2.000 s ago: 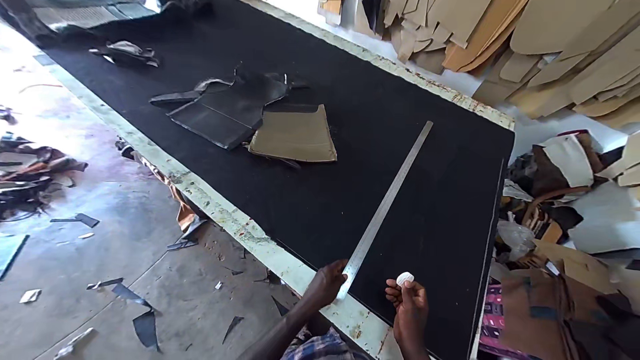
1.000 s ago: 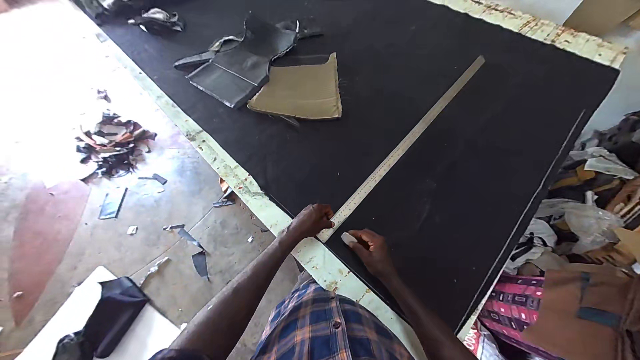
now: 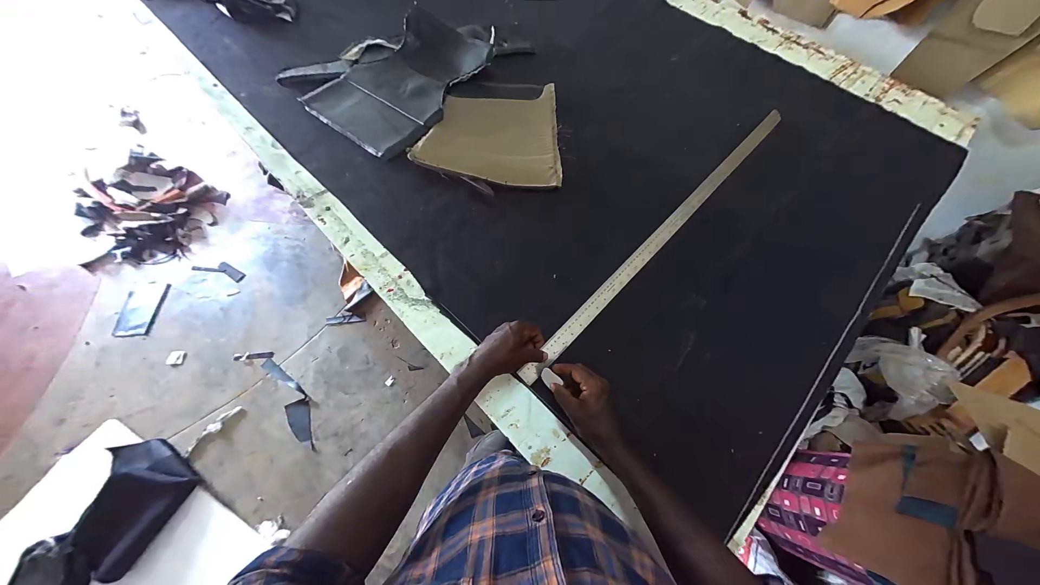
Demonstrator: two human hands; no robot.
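A long metal ruler (image 3: 662,236) lies diagonally on black sheet material (image 3: 504,252) that covers the table. My left hand (image 3: 512,348) is at the ruler's near end, fingers curled against its left edge. Just right of that end, my right hand (image 3: 583,394) pinches a small whitish piece, perhaps chalk (image 3: 551,379), close to the black material's near edge. Farther up the table are stitched black pieces (image 3: 378,101) that overlap a tan panel with a dark edge (image 3: 496,142). A pale line runs along the right side of the black material.
The pale, stained table edge (image 3: 390,280) passes in front of my body. On the floor at left lie a heap of scraps (image 3: 150,207) and a white board with dark material (image 3: 134,504). Scraps, a clear plastic bag (image 3: 906,370) and brown pieces (image 3: 902,504) crowd the right side.
Two seconds ago my right hand held the whitish piece up, apart from the ruler; now it is down beside the ruler's near end. The view has shifted.
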